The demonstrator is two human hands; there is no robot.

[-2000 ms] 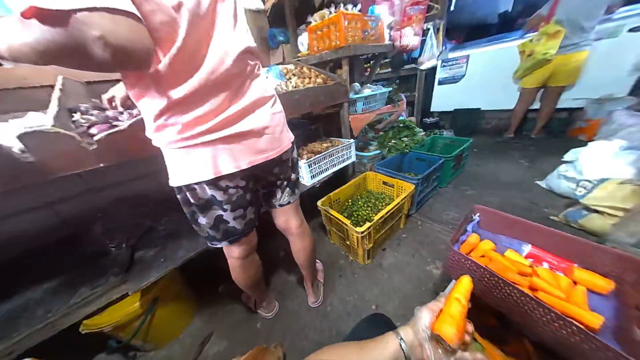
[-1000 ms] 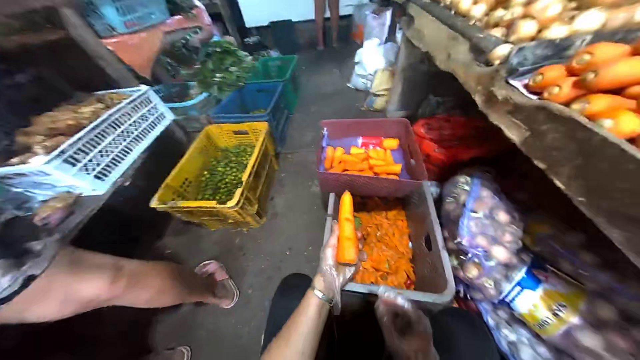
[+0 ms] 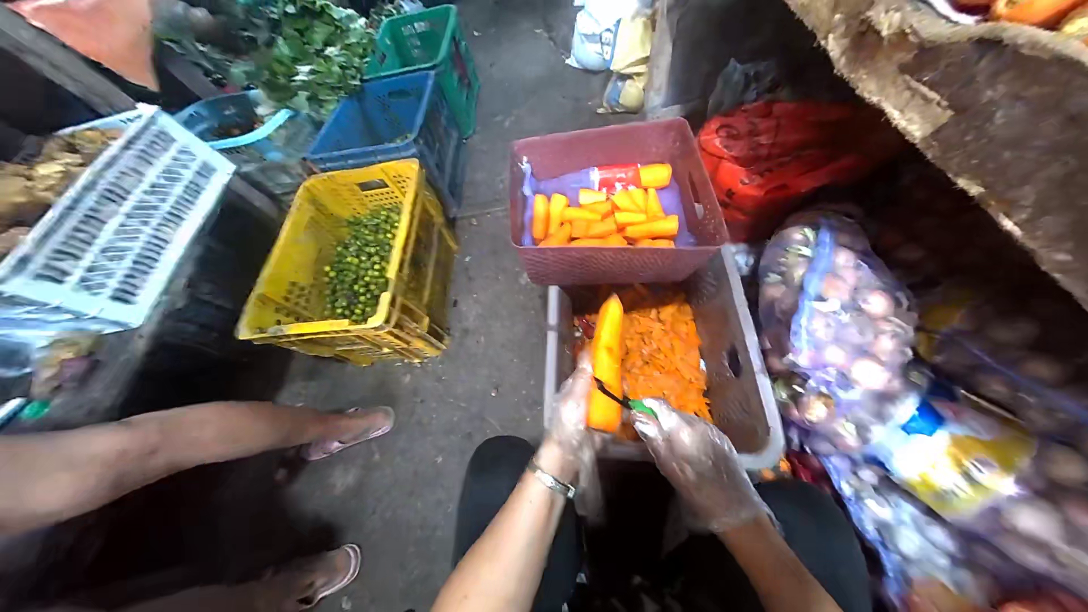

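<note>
My left hand (image 3: 571, 425), in a clear plastic glove with a bracelet at the wrist, holds a peeled carrot (image 3: 609, 340) upright over a grey crate (image 3: 748, 374). Gloved too, my right hand (image 3: 693, 455) grips the green handle of a peeler (image 3: 633, 405), whose dark blade lies across the lower part of the carrot. Orange carrot peelings (image 3: 667, 357) fill much of the crate's bottom. Just beyond, a maroon plastic basket (image 3: 612, 268) rests partly on the crate and holds peeled carrots (image 3: 603, 223) on purple plastic.
A yellow crate (image 3: 280, 297) of small green citrus fruits stands left, with blue (image 3: 382, 110) and green crates (image 3: 463, 68) behind. Another person's legs (image 3: 212, 429) are at the lower left. Mesh bags of onions (image 3: 850, 297) and a red bag (image 3: 765, 153) lie right, under a stall edge (image 3: 935, 110).
The view has swung right and down since the oldest frame. My right hand has come up to the carrot, and the peeler now shows against it.
</note>
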